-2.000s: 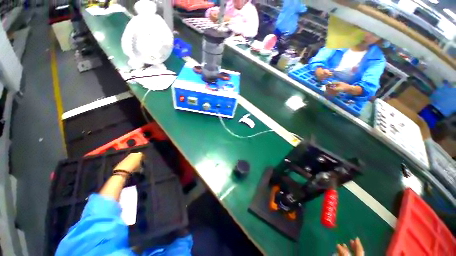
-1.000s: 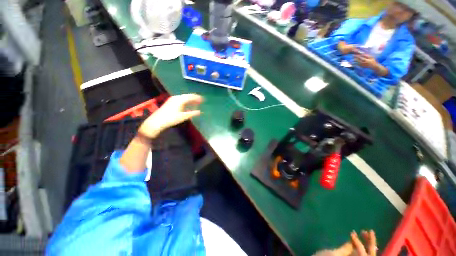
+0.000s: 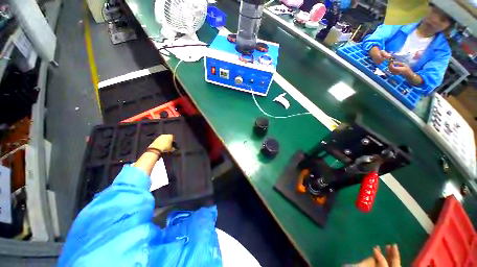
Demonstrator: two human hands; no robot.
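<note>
The black compartment tray (image 3: 199,174) lies below the bench edge at left. My left hand (image 3: 163,143) reaches down into it, fingers bunched at a dark spot; whether they grip a part cannot be told. Two round black parts (image 3: 270,148) stand on the green bench, one behind the other. The toggle press (image 3: 340,161) stands right of them, its red handle (image 3: 368,192) untouched and pointing down. Its orange nest (image 3: 302,181) shows low in the frame. My right hand (image 3: 386,256) is at the bottom edge, partly cut off, fingers apart with nothing seen in them.
A blue control box (image 3: 239,75) with a thin cable and a white fan (image 3: 182,16) stand farther back. A red tray (image 3: 449,240) is at right. A paper slip (image 3: 159,175) lies on the black tray. A person in blue sits opposite at a blue tray (image 3: 374,73).
A second round black part has come to stand on the bench beside the first. My left hand went from the tray up to the bench edge and is back over the tray. The view has shifted.
</note>
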